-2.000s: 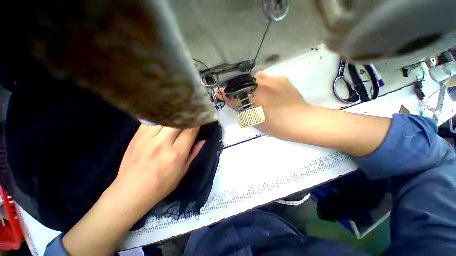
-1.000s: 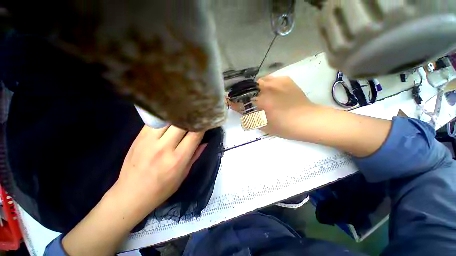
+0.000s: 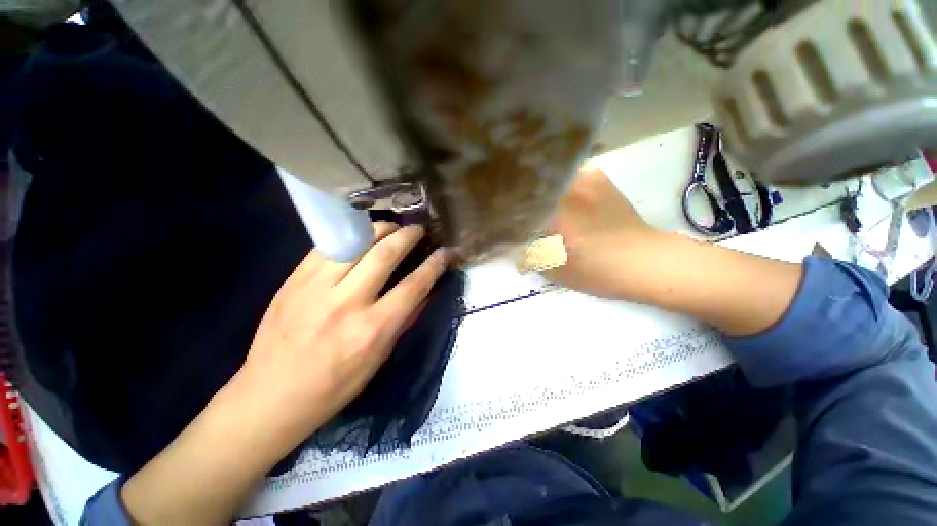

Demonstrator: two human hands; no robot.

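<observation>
A dark fabric piece (image 3: pixel 134 277) covers the left of the table, its frayed edge at the lower middle. My left hand (image 3: pixel 329 318) lies flat on it, fingers spread a little, fingertips by metal parts (image 3: pixel 396 195) under the machine head. A smooth white lever (image 3: pixel 334 226) hangs over its fingers. My right hand (image 3: pixel 591 226) is behind the machine head, right of the fabric. Its fingers are hidden by the head, so I cannot tell if it holds anything. The cream ribbed tension knob (image 3: pixel 545 253) shows in front of its wrist side.
The worn, brown-stained machine head (image 3: pixel 493 123) fills the upper middle, blurred. A large ribbed knob (image 3: pixel 832 92) is at upper right. Black-handled scissors (image 3: pixel 709 190) lie on the white table (image 3: pixel 555 349) with ruler markings. A red basket (image 3: pixel 12 442) is at the left edge.
The view has shifted, so the machine head appears further right and covers more of my right hand. The white lever and metal parts show more. My left fingers are more spread.
</observation>
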